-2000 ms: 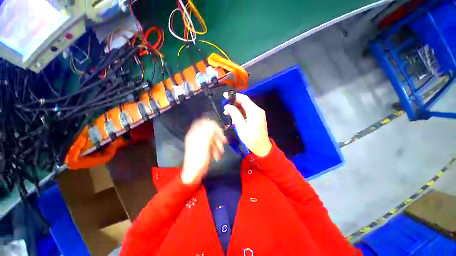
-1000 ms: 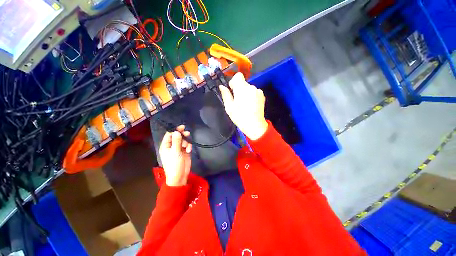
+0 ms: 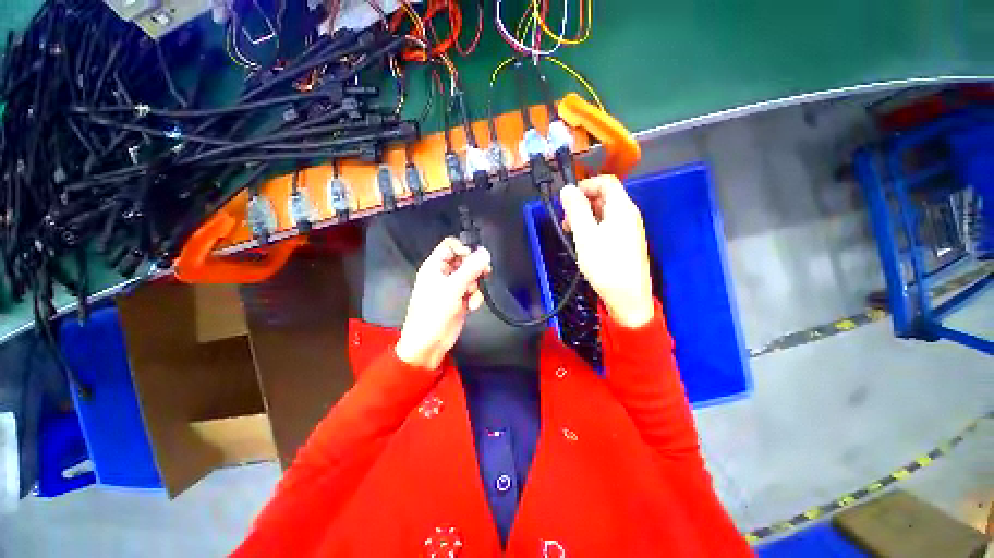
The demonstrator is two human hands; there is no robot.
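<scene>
The orange test fixture (image 3: pixel 360 187) runs along the bench edge, with a row of pale and black sockets. My left hand (image 3: pixel 445 296) holds one plug of a black cable assembly (image 3: pixel 512 320) in its fingertips, a little below the fixture and apart from it. My right hand (image 3: pixel 613 245) has its fingertips on a black plug at the right-end test socket (image 3: pixel 560 137); whether it is fully seated cannot be told. Another black plug sits at the neighbouring socket (image 3: pixel 533 144). The cable hangs in a loop between my hands.
A large heap of black cables (image 3: pixel 82 142) lies on the green bench (image 3: pixel 752 55) at left. Thin coloured leads (image 3: pixel 545 31) rise behind the fixture. A blue bin (image 3: pixel 698 273) stands by my right arm, an open cardboard box (image 3: pixel 185 376) below left, and a blue rack (image 3: pixel 899 234) at right.
The view has turned and shifted, so the fixture appears more level. My left hand has brought its cable end up nearer the fixture. My right hand remains at the fixture's right end.
</scene>
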